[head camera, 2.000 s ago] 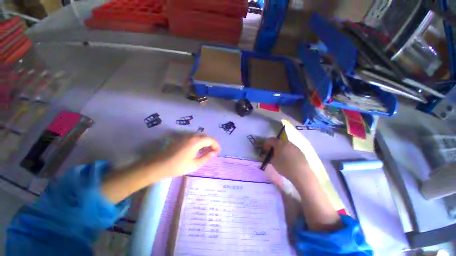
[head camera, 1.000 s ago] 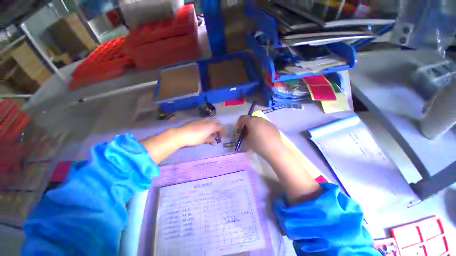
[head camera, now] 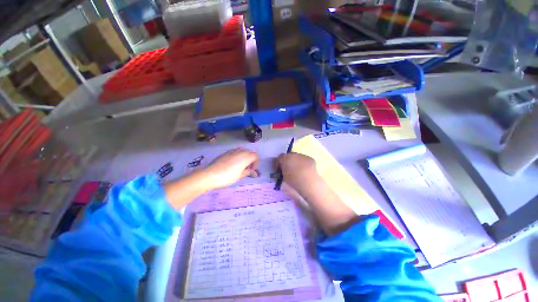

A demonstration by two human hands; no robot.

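Observation:
My right hand (head camera: 297, 168) holds a slim black pen (head camera: 291, 145), which sticks out above and below the fingers. Small dark frame parts lie on the bench left of my left hand, in one little pile (head camera: 165, 170) and another (head camera: 196, 161). A small dark piece (head camera: 274, 175) shows at my right fingertips; whether they touch it is unclear. My left hand (head camera: 237, 162) rests low over the bench with fingers curled; whether it holds a part cannot be seen. The white record form (head camera: 248, 250) lies on pink sheets (head camera: 236, 197) below both hands.
A yellow strip (head camera: 330, 174) lies beside my right forearm, with a second pad (head camera: 426, 197) further right. Behind are a blue divided bin (head camera: 282, 111), a black round object (head camera: 253, 133) and blue file trays (head camera: 377, 87). Red trays (head camera: 206, 59) stand rear left; a red-and-white tray (head camera: 498, 288) is near right.
Both hands have come in from further apart to above the pink sheets. The right hand keeps the pen. The camera view has swung right, and the left-hand piles show again after being covered.

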